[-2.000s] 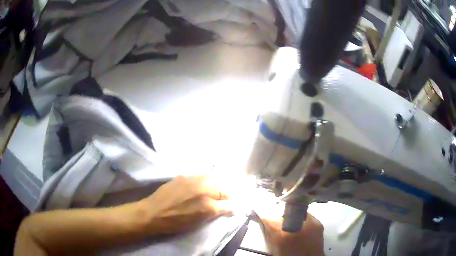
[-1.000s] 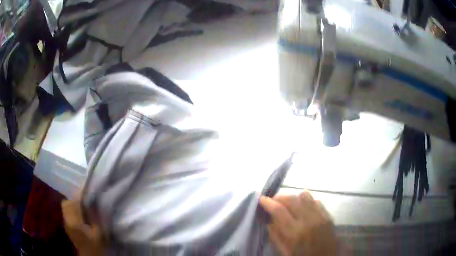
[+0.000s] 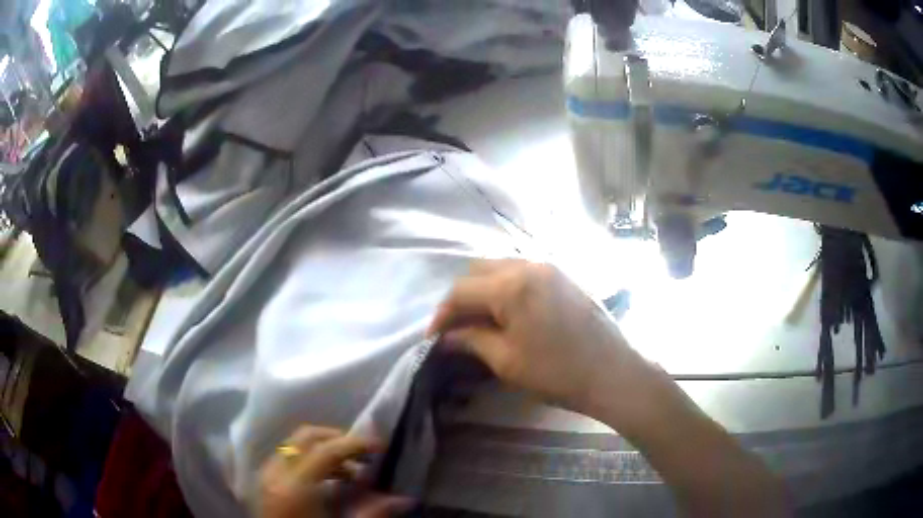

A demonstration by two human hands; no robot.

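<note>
A pale grey garment (image 3: 314,304) with dark parts lies over the table left of the needle area. My left hand (image 3: 324,476), with a ring, is at the bottom and grips the garment's edge, where a dark band shows. My right hand (image 3: 526,324) reaches across from the right and pinches the same edge higher up, by a line of stitching. Both hands are left of the white sewing machine (image 3: 729,121) with a blue stripe. The needle area is washed out by glare. The cloth between the fingers is partly hidden.
A bunch of thin black strips (image 3: 848,304) hangs or lies right of the needle. A heap of grey and dark garments (image 3: 263,61) is behind. A printed ruler scale (image 3: 577,463) runs along the near table edge. Red material (image 3: 142,470) is at lower left.
The garment has been pulled away from the needle and spread leftward. My right hand has moved left and up onto its edge. My left hand has moved right, from the far side to the dark-banded edge.
</note>
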